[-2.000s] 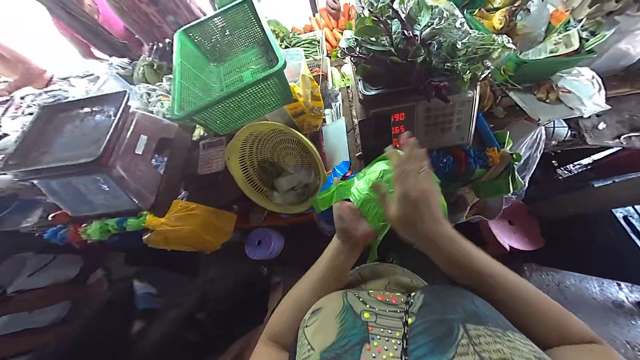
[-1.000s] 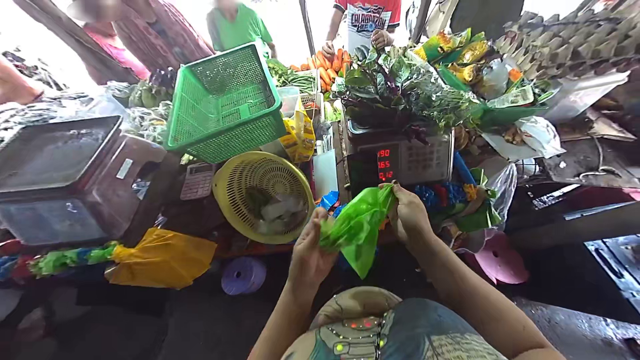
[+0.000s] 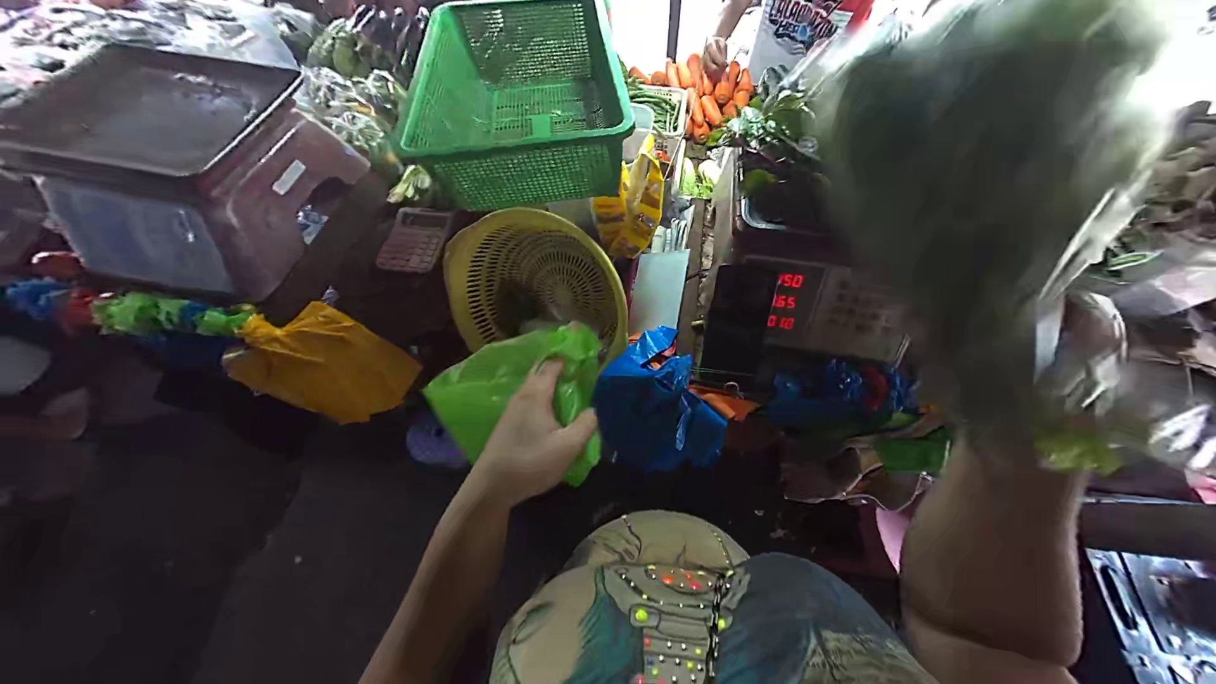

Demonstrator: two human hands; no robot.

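Observation:
My left hand (image 3: 537, 432) grips a green plastic bag (image 3: 494, 380) in front of the yellow plastic basket (image 3: 458, 275). At the right my forearm rises into a large blurred bunch of leafy greens (image 3: 959, 180), lifted beside the digital scale (image 3: 836, 304); the leaves hide my right hand, so its fingers do not show. The scale has lit red digits, and a few dark leaves (image 3: 784, 119) lie behind it. A blue plastic bag (image 3: 660, 408) hangs just right of my left hand.
A green plastic crate (image 3: 518, 161) stands behind the basket. At the left are a lidded plastic box (image 3: 142, 228), a calculator (image 3: 415, 239) and a yellow-orange plastic bag (image 3: 323, 361). Carrots (image 3: 708, 95) lie at the back, where another person's hand (image 3: 714, 55) reaches in.
The bunch of leafy greens, earlier on the scale, is now up at the right above my right forearm. My left hand has moved left with the green bag, and my right hand has left the bag.

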